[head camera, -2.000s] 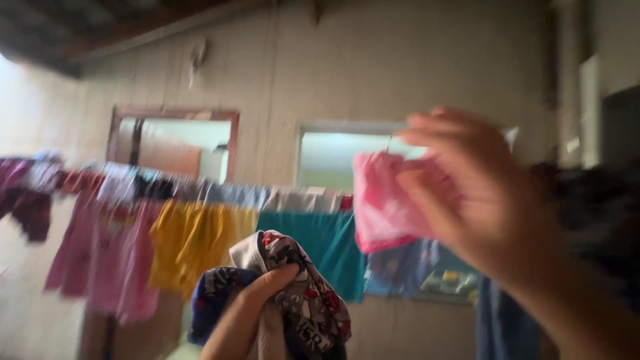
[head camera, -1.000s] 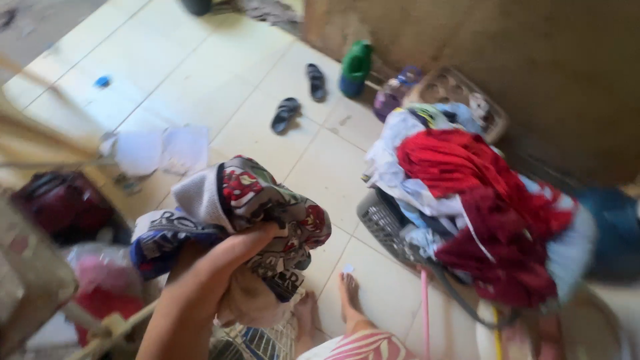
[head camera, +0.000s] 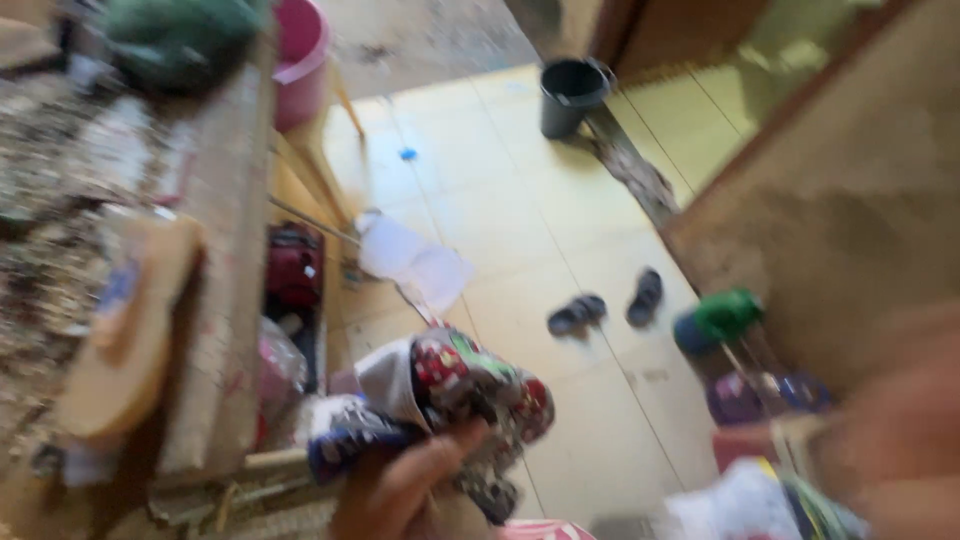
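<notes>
My left hand (head camera: 420, 476) is closed around a bunch of crumpled clothes at the lower middle. Grey cloth with red and green print (head camera: 480, 390) makes up most of the bunch, and a blue and white printed piece (head camera: 360, 439) hangs on its left side. At the right edge my right hand (head camera: 900, 420) is a large blur, so its fingers and anything in them cannot be made out. Below and left of it lies a heap of white and other clothes (head camera: 735, 502), partly cut off by the frame.
A worn wooden ledge (head camera: 217, 300) runs down the left, with a tan sandal (head camera: 131, 337) beside it. On the tiled floor are dark slippers (head camera: 577, 313), white sheets (head camera: 416, 259) and a black bucket (head camera: 566, 97). A pink bucket (head camera: 304, 75) stands upper left; a green container (head camera: 731, 313) is by the wall.
The view has swung from the clothesline down to the floor, then leftward. My right hand, at a pink cloth by the line two seconds ago, is now low at the right edge. My left hand keeps its clothes.
</notes>
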